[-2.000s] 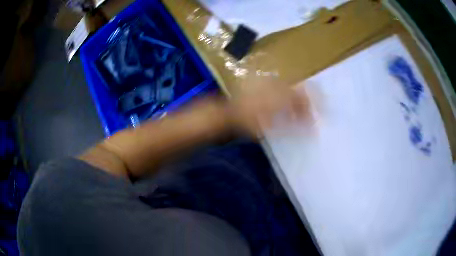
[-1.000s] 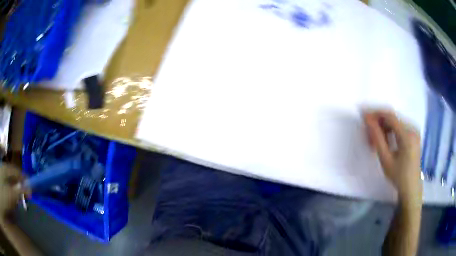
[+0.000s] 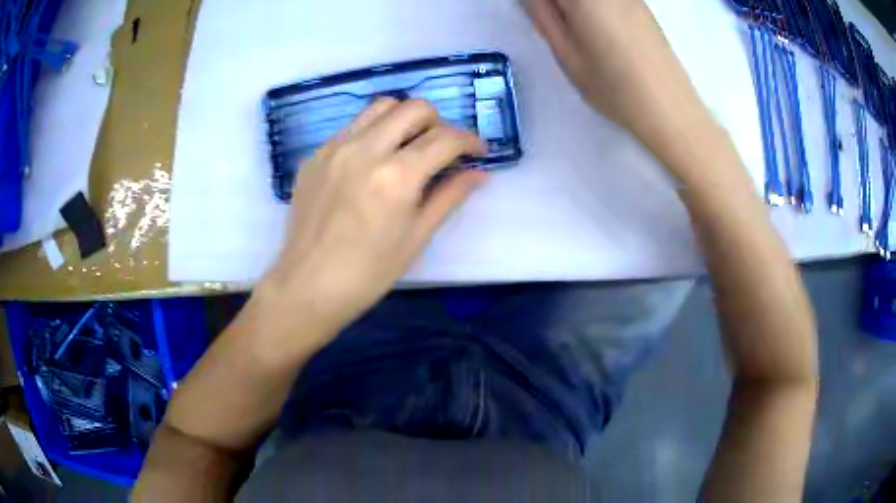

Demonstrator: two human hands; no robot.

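Note:
A glossy blue-black power bank housing (image 3: 295, 113) lies open side up on the white sheet, its ribs showing. My left hand (image 3: 378, 182) is over its near side, thumb and index finger at the near edge by the right end, other fingers over the inside. It hides part of the ribs and near wall. My right hand (image 3: 594, 44) is to the right and farther away, cut off by the top edge of the picture. Its fingertips and anything in them are hidden.
Blue charging cables (image 3: 781, 118) lie in a row at the right, with dark shells (image 3: 825, 44) behind. More blue cables (image 3: 15, 108) are at far left. A black piece (image 3: 83, 224) lies on the brown board. A blue crate (image 3: 162, 339) of dark shells sits below the left table edge.
The housing now lies on the sheet in front of me. My left hand has come from the crate to it. My right hand has moved away from me, to the top edge.

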